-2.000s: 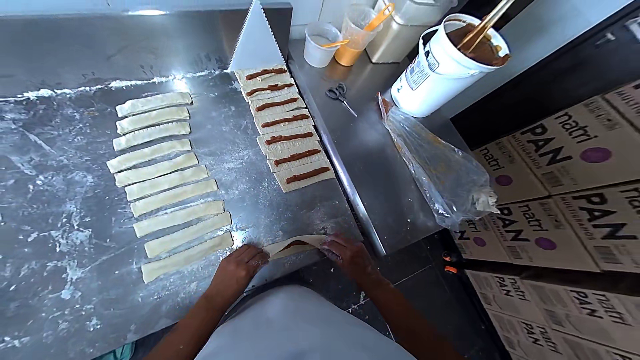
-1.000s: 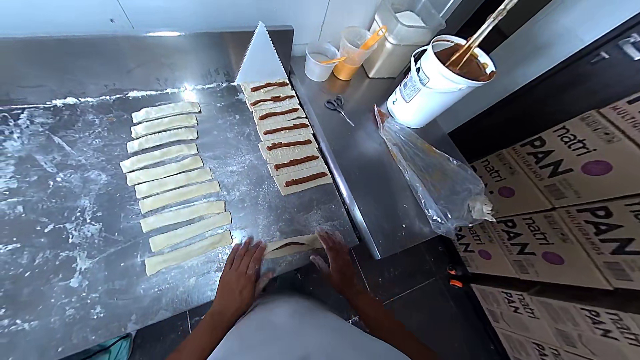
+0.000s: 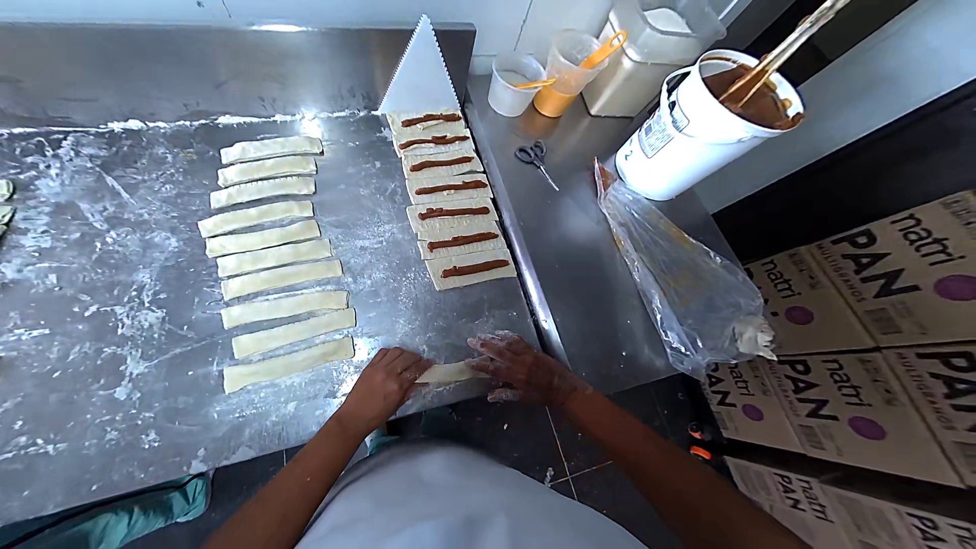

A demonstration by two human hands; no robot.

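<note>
Near the front edge of the floured steel table lies a folded dough strip [image 3: 448, 372]. My left hand [image 3: 387, 381] grips its left end with bent fingers. My right hand [image 3: 522, 367], dusted with flour, is over its right end, fingers spread; whether they pinch the dough is hidden. Left of my hands, several closed plain dough strips [image 3: 290, 305] form a column. Beyond my hands, several flat dough pieces [image 3: 476, 278] overlap in a column, each with a line of brown filling. A toothed triangular scraper [image 3: 424, 76] leans at the far end of that column.
On the right-hand steel surface are scissors [image 3: 536, 158], a clear plastic bag [image 3: 679, 286], a white bucket [image 3: 679, 145] of brown filling with a wooden handle, two plastic cups [image 3: 512, 95] and a lidless-looking container [image 3: 629, 69]. Cardboard boxes [image 3: 862, 305] stand at the right.
The dough strip between my hands showed brown filling one second ago; now its visible part is folded over it. My right hand has moved onto the strip's right end.
</note>
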